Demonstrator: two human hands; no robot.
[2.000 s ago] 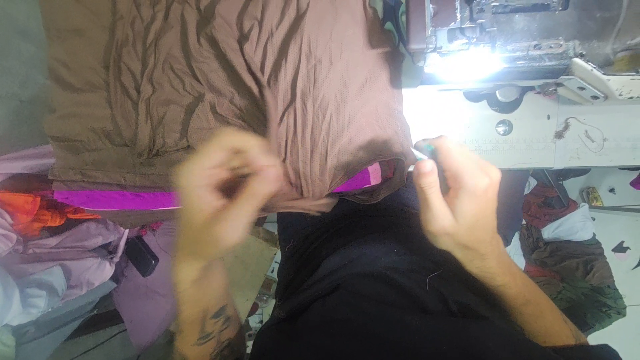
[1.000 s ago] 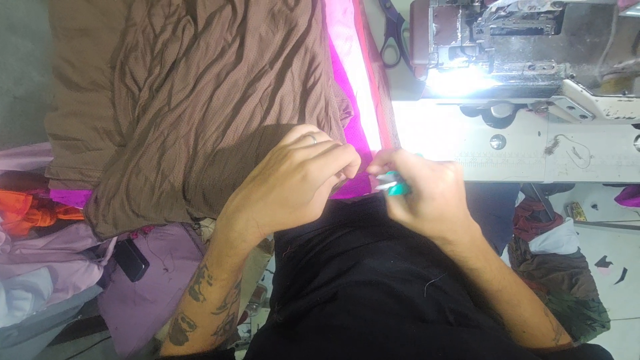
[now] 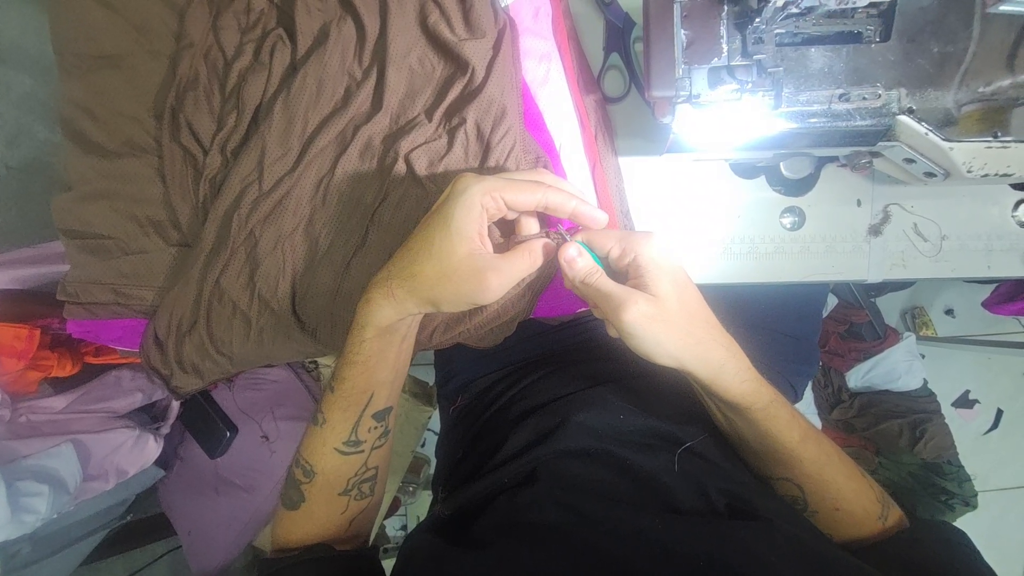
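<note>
My left hand [image 3: 488,248] pinches a small edge of brown fabric [image 3: 532,238] between thumb and fingers, just above my lap. Against that edge my right hand [image 3: 632,288] holds a small tool with a green handle [image 3: 590,254]; its metal tip touches the fabric, and the rest is hidden in the fingers. Under and left of my left hand spreads a large brown mesh cloth [image 3: 320,144]. Magenta, white and red fabric layers [image 3: 552,88] lie along its right side.
A lit sewing machine [image 3: 800,80] stands at the upper right above a white bed with a printed ruler [image 3: 768,248]. Dark-handled scissors [image 3: 618,56] lie beside it. A black phone [image 3: 208,424] rests on purple cloth [image 3: 240,488] at lower left. Cloth scraps [image 3: 888,416] lie at right.
The brown cloth has shifted left, uncovering the magenta, white and red layers and the scissors. My hands, apart two seconds ago, have come together at the small fabric edge.
</note>
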